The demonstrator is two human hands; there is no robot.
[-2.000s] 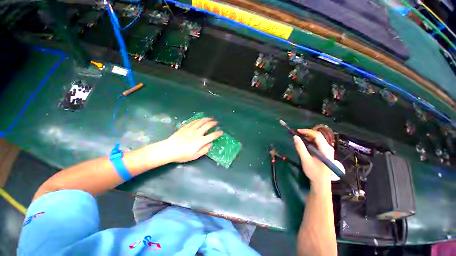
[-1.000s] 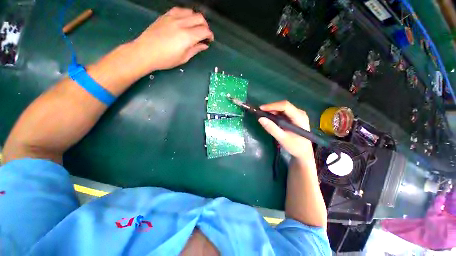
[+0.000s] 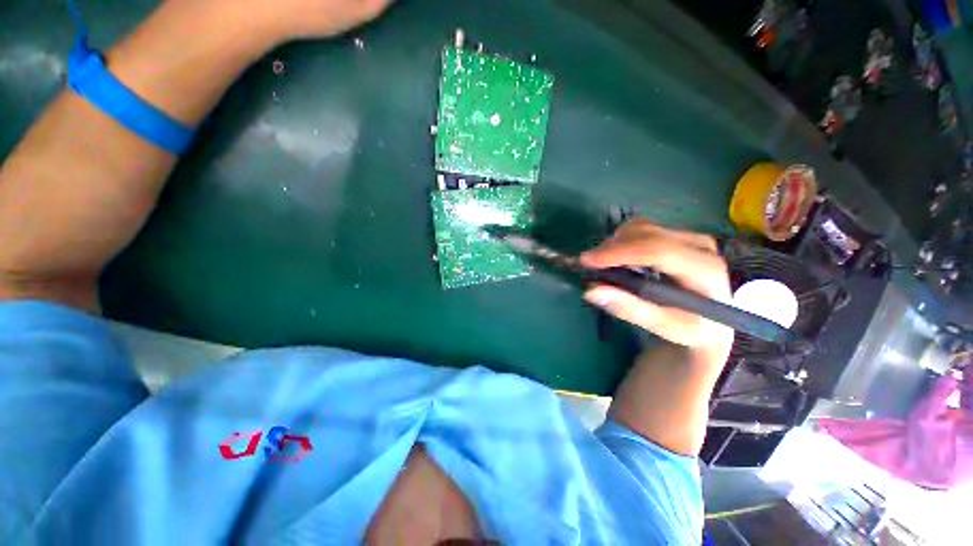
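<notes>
Two green circuit boards lie end to end on the green mat, an upper board [image 3: 493, 115] and a lower board [image 3: 469, 251], with small connectors along their edges. My right hand [image 3: 667, 279] holds a black soldering iron [image 3: 683, 299] like a pen. Its metal tip is over the right part of the lower board; contact cannot be told. My left hand [image 3: 331, 9] is cut off by the top edge, its fingers out of view, above and left of the boards. A blue strap [image 3: 128, 105] is on my left wrist.
A yellow tape roll [image 3: 770, 201] stands at the right, beside a black fan with a round white label [image 3: 764, 305]. Populated boards [image 3: 843, 105] sit on the dark belt at upper right. A person's pink sleeve [image 3: 907, 443] shows at lower right. Dark cutters are partly hidden behind my right hand.
The boards, first under my left hand, are uncovered. The iron has moved from beside them to the upper board, then the lower one. The view has shifted and turned.
</notes>
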